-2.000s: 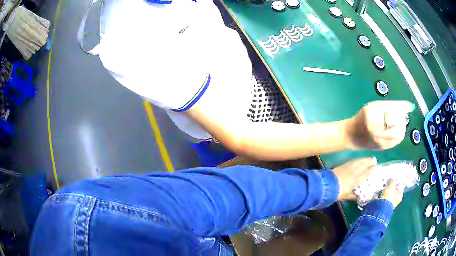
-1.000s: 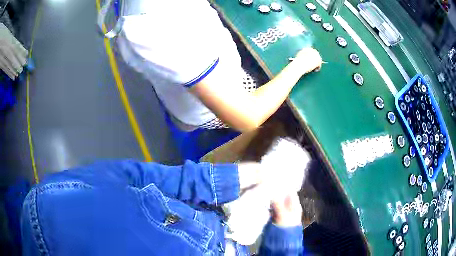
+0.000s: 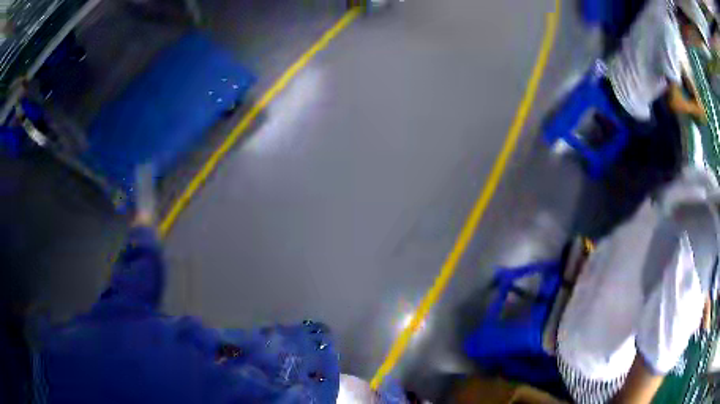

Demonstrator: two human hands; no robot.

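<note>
My left hand [image 3: 144, 196] is small and blurred at the left, reaching out of a blue denim sleeve to the near edge of a blue crate or bin [image 3: 162, 106]. Its fingers cannot be made out, nor whether it holds anything. Part of a white bundle [image 3: 355, 392] shows at the bottom edge, beside blue denim. My right hand is not visible; the frame's edge cuts off that area.
Grey floor with two yellow lines [image 3: 481, 201] lies ahead. Blue stools [image 3: 517, 312] stand on the right, one beside a person in white [image 3: 612, 304]. Another person [image 3: 647, 59] is at the upper right. Brown cardboard [image 3: 493, 390] shows at the bottom right.
The view has swung left from the green bench to the floor. The white bundle, earlier in both hands over the bench and then beside it, is now mostly out of frame. My left hand reaches out left.
</note>
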